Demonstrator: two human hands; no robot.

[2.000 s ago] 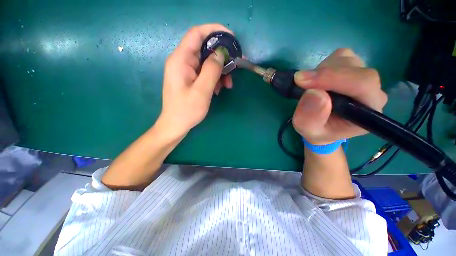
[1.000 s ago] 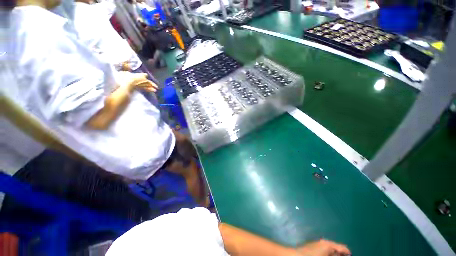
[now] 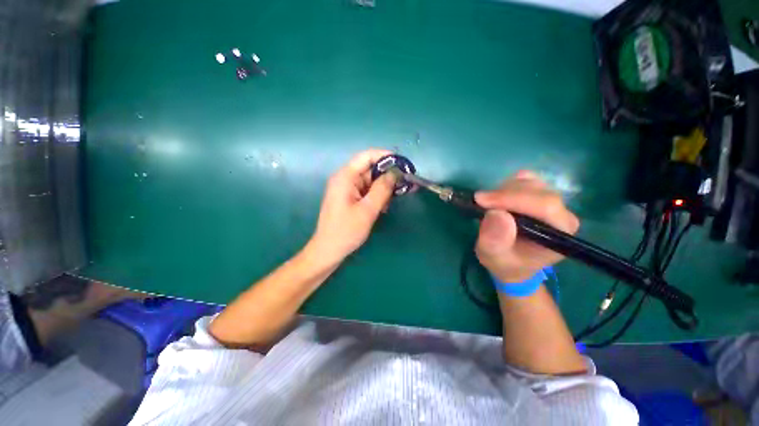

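Note:
My left hand (image 3: 348, 204) holds a small round black housing (image 3: 401, 161) between thumb and fingers, just above the green bench top. The housing has silvery spots and is partly hidden by my fingers. My right hand (image 3: 524, 229) grips the thick black handle of a soldering iron (image 3: 582, 251). The iron's metal tip reaches left to the housing; whether it touches is too small to tell. A blue strap (image 3: 521, 285) is around my right wrist.
Several small white and dark bits (image 3: 238, 58) lie on the green bench top (image 3: 191, 225) at far left. A black fan (image 3: 645, 58) with a green centre is at top right. A black box with a red light (image 3: 672, 185) and cables is below it. Clear plastic trays (image 3: 42, 158) are at left.
One second ago the view faced left, to a seated person and trays; now it faces down on both hands. Compared with two seconds ago, the hands appear smaller and lower, with the same hold.

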